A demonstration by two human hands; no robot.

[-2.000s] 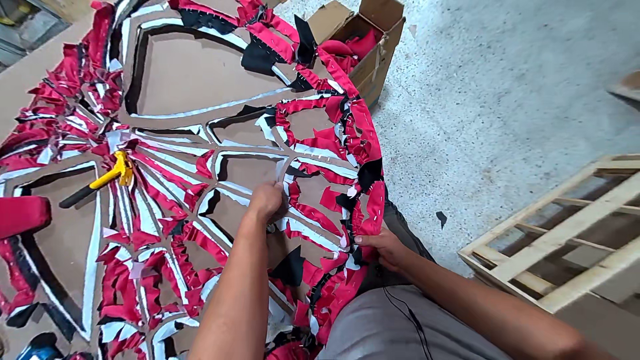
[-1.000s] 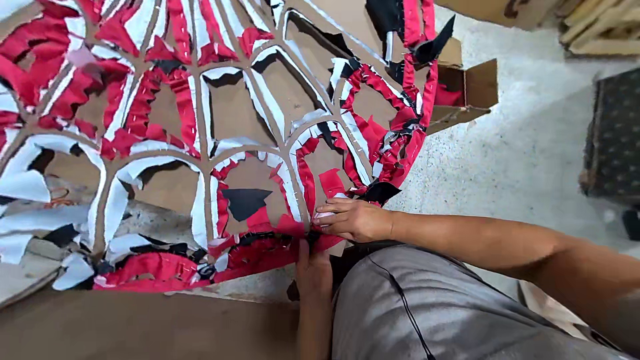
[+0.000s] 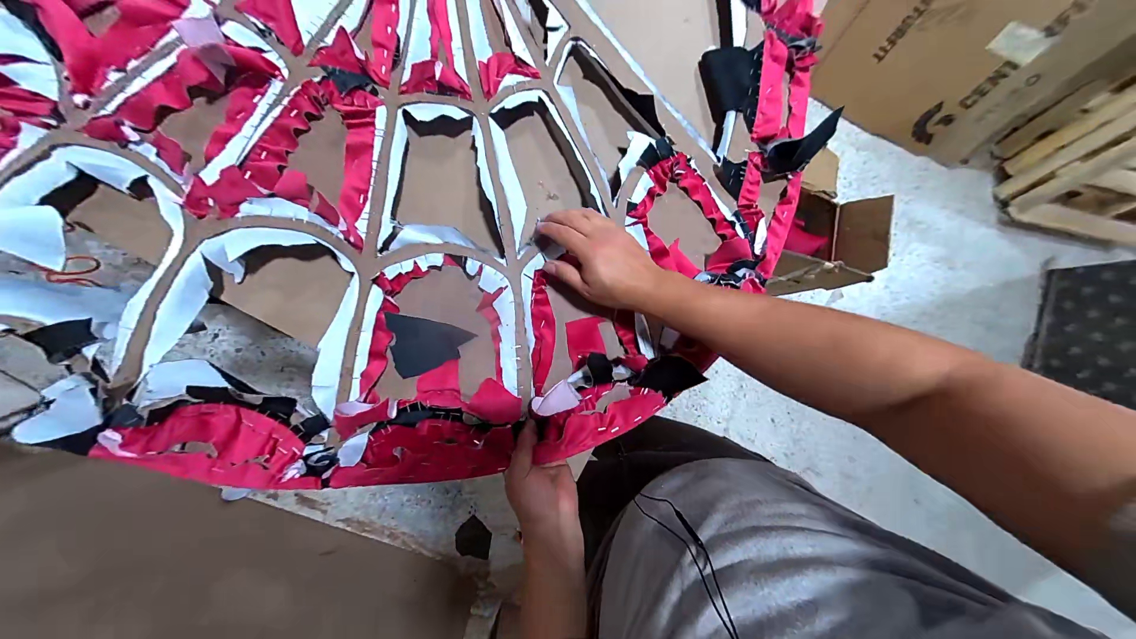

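A large web-shaped panel [image 3: 510,257] of tan strips, edged with stapled red, white and black fabric, fills the upper left. Its curved outer rim [image 3: 426,451] is covered in gathered red fabric. My left hand [image 3: 543,488] holds this rim from below, its thumb against the edge beside a strip. Farther up, my right hand [image 3: 603,257] lies over the panel, fingertips and thumb at a junction of strips; whether they pinch the fabric cannot be seen. A loose black fabric scrap [image 3: 426,344] lies in the opening left of my hands.
An open cardboard box [image 3: 852,235] with red fabric inside stands on the floor beyond the rim. Behind it are a large printed carton [image 3: 923,71] and a wooden pallet [image 3: 1078,169]. A dark mat [image 3: 1087,328] is at right. A brown board [image 3: 204,550] lies lower left.
My left hand has gone from the inner strips to the outer rim. My right hand, at the rim in both earlier frames, is now farther in on the panel. The view has shifted and turned.
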